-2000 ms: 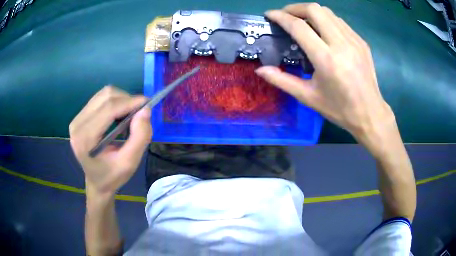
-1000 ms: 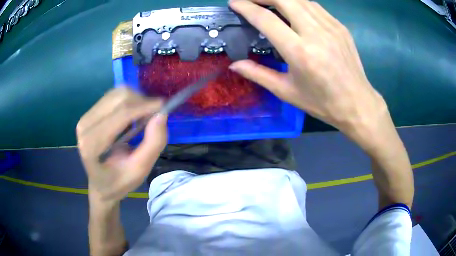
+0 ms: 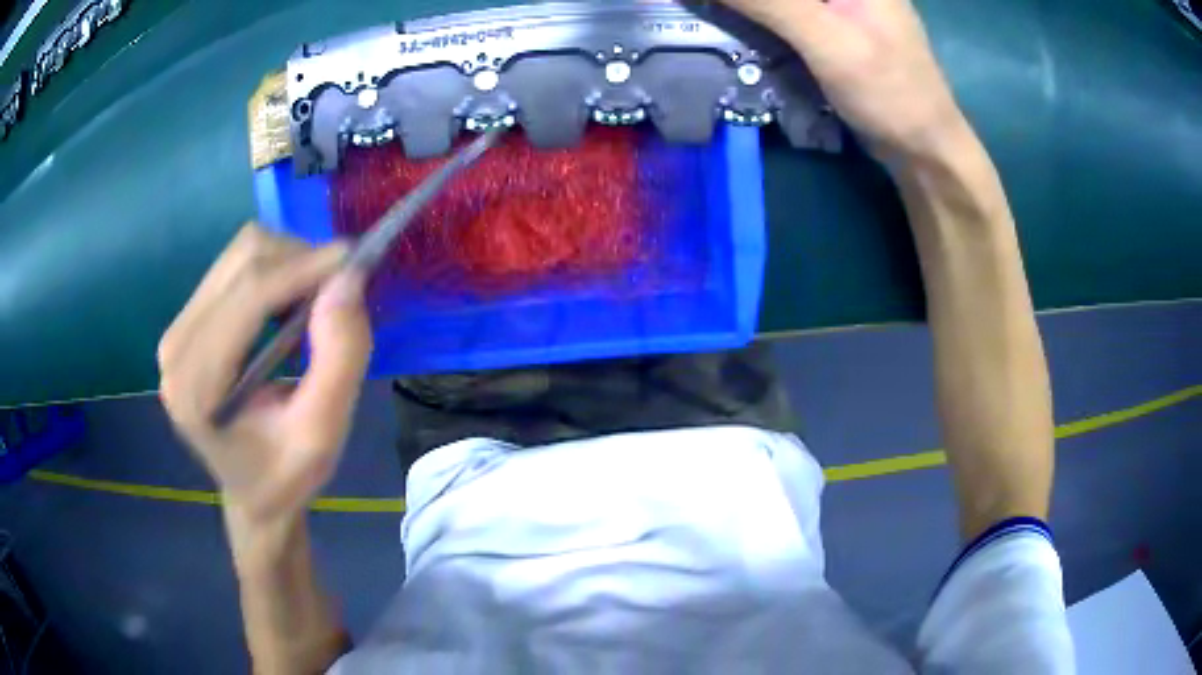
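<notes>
The carrier jig (image 3: 567, 82), a silver-grey bar with dark rounded lobes, lies across the far edge of the blue scrap bin (image 3: 554, 324). Small bright wire-wound components (image 3: 618, 116) sit at the gaps between its lobes. Red wire offcuts (image 3: 521, 231) fill the bin's middle. My left hand (image 3: 270, 356) holds the tweezers (image 3: 382, 237) like a pen, their tips at the second component from the left. My right hand (image 3: 863, 59) is at the jig's right part, its fingers cut off by the top edge; its grip cannot be made out.
The tan bin-edge rest (image 3: 272, 124) sticks out left of the jig. The green bench surface (image 3: 119, 251) lies on both sides. The grey floor with a yellow line (image 3: 877, 469) runs below, with a white sheet-like thing (image 3: 1134, 633) at the lower right.
The bin and jig now show further left, with more of the jig uncovered. My right hand has moved up and outward along the jig. The tweezer tips have come up from over the bin to the jig.
</notes>
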